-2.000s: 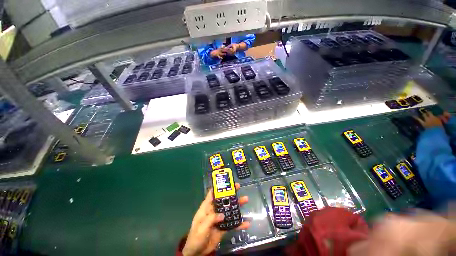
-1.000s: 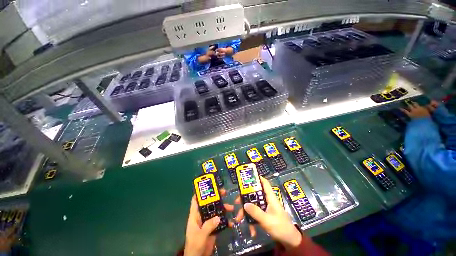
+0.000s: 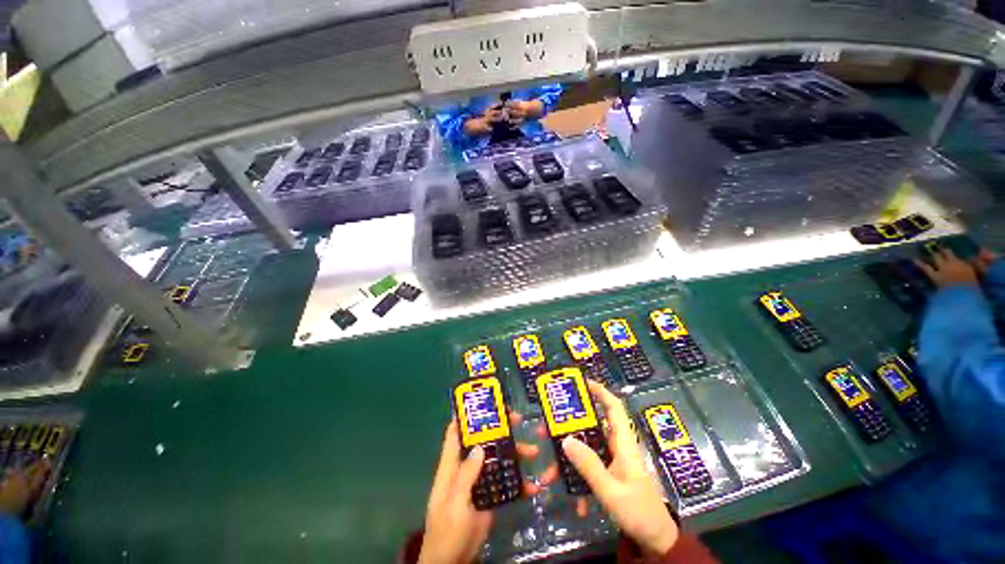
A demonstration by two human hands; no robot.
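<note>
My left hand (image 3: 454, 496) holds a keypad phone (image 3: 483, 424) upright, its yellow frame and lit menu screen facing me, thumb on the keys. My right hand (image 3: 626, 485) holds a second keypad phone (image 3: 569, 408) beside it, also lit, thumb on its keypad. Both phones are above the clear blister tray (image 3: 760, 472). Several lit phones lie in the tray's back row, such as one phone (image 3: 677, 338) at its right. Another phone (image 3: 677, 449) lies in the front row. One more is mostly hidden behind my right hand.
Stacked trays with black units (image 3: 529, 248) stand behind on a white strip (image 3: 342, 264) with small green and black pieces. A power strip (image 3: 501, 46) hangs from the shelf. A blue-sleeved coworker (image 3: 959, 342) works at a tray on the right. Other coworkers' hands show opposite and far left.
My right hand has come in and now holds a second phone beside the first. Since one second ago, the right-hand phone's screen has changed from whitish to a blue menu. The view has shifted slightly.
</note>
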